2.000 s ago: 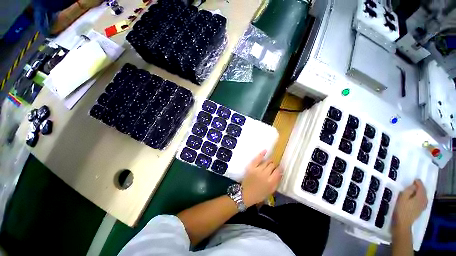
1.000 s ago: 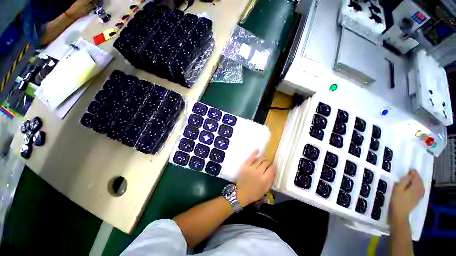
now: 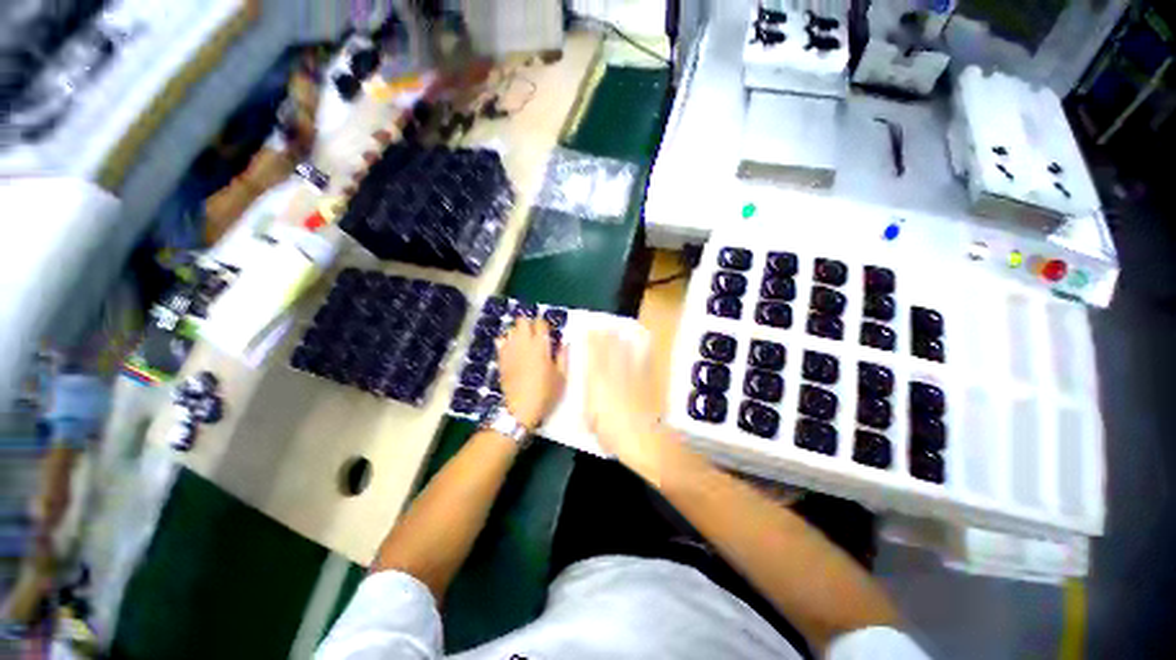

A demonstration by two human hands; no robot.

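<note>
A white foam sheet [image 3: 569, 415] with rows of black housings [image 3: 479, 374] on its left part lies in front of me. My left hand [image 3: 530, 370] is over the housings, fingers pointing away from me; its fingertips touch or hover at the rows, and whether it grips one I cannot tell. My right hand [image 3: 617, 384] is blurred, over the bare right part of the sheet; its hold is unclear. The large white compartment tray [image 3: 1019, 387] is at the right, with black housings in its left and middle cells.
Dense stacks of black parts [image 3: 382, 333] stand on the pale wooden board [image 3: 290, 451]. Clear plastic bags [image 3: 583, 184] lie on the green surface. The machine bed [image 3: 877, 194] behind the tray bears fixtures and a thin dark tool [image 3: 892, 147]. Other people's arms show at the left.
My right hand has left the tray's right side and come over the foam sheet. My left hand has moved left onto the housings. The view has shifted, showing more of the machine and the left side.
</note>
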